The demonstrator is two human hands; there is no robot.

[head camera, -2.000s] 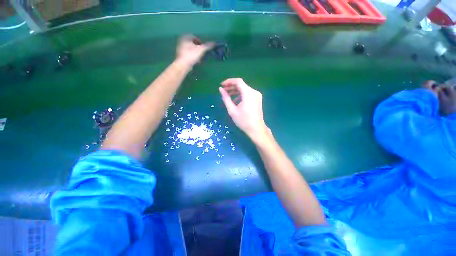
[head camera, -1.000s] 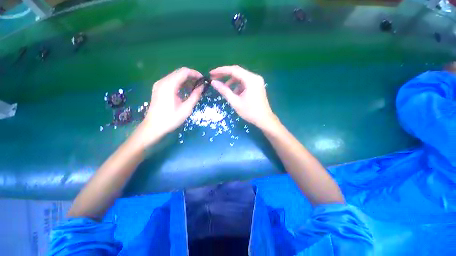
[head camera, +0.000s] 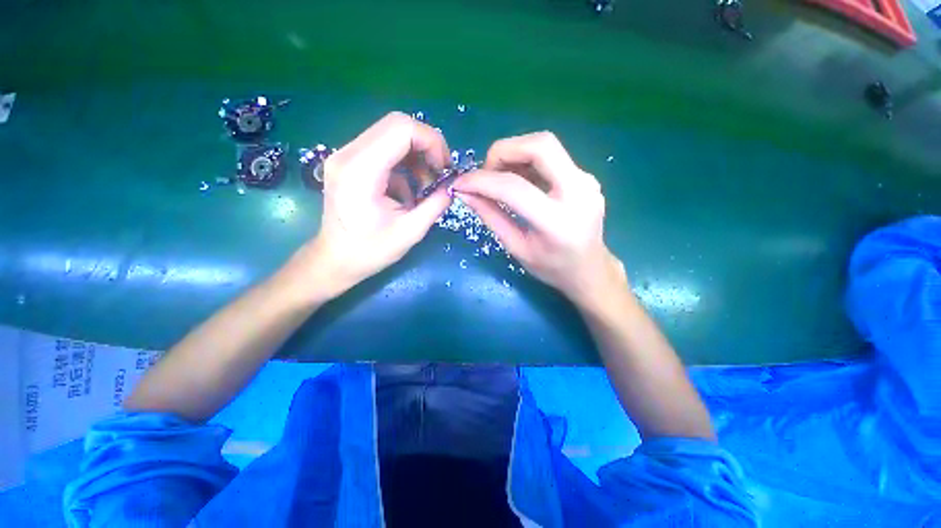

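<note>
My left hand point(head camera: 377, 201) is shut on a dark round unit point(head camera: 437, 184), held tilted above the clip pile and mostly hidden by the fingers. My right hand point(head camera: 547, 206) meets it from the right, thumb and finger pinched at the unit's edge; whether a clip is between them cannot be told. The pile of small bright clips point(head camera: 469, 222) lies under and between the hands, partly hidden, with strays around it. Three set-aside dark units point(head camera: 260, 165) with bright spots lie left of my left hand, one partly behind it.
Line units point(head camera: 731, 14) sit spaced along the far green surface point(head camera: 660, 93). A red tray point(head camera: 877, 19) is cut off at the top right. Another person's blue sleeve point(head camera: 900, 299) is at the right edge. A white carton point(head camera: 72, 387) stands below the lower left edge.
My left hand came back from the far strip with a unit and met my right hand over the clips. Since then the view has tipped downward and my right fingertips have closed at the unit.
</note>
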